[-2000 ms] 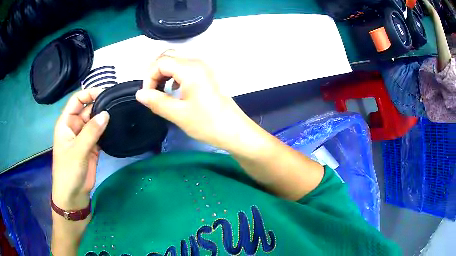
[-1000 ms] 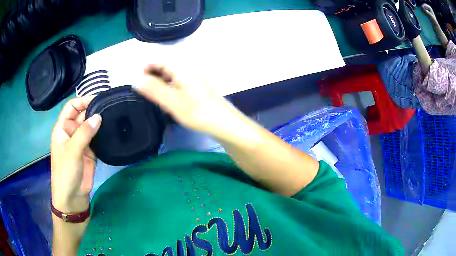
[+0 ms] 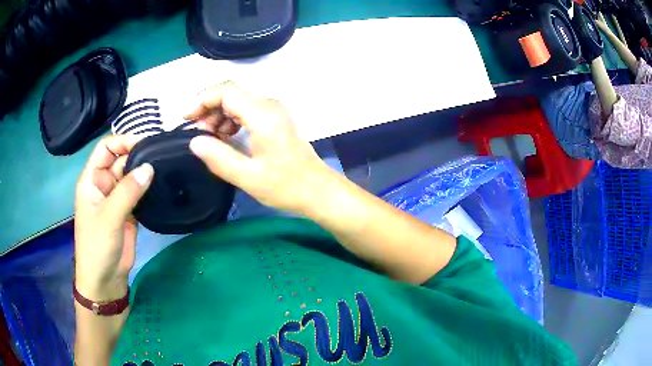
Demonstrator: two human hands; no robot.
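Note:
My left hand (image 3: 113, 193) grips the left edge of a black rounded shell (image 3: 180, 189), thumb on its face, held at the table's near edge. My right hand (image 3: 250, 146) is at the shell's upper right rim, thumb on the rim and fingers curled behind it. A thin dark piece shows at its fingertips; whether it is a separate strip cannot be told. The white backing sheet (image 3: 386, 64) lies behind, with several black curved adhesive strips (image 3: 141, 116) at its left end.
A stack of shells (image 3: 247, 25) stands beyond the sheet. Loose shells (image 3: 82, 100) lie at left on the green table (image 3: 21, 179). Black pieces with an orange tag (image 3: 534, 48), a red stool (image 3: 532, 143), a blue-lined crate (image 3: 500, 214) and another person's arm (image 3: 605, 86) are at right.
My right hand lifted off the rim, blurred, one second ago, and is now back at the shell's upper right rim. My left hand keeps its hold. The whole view has shifted slightly.

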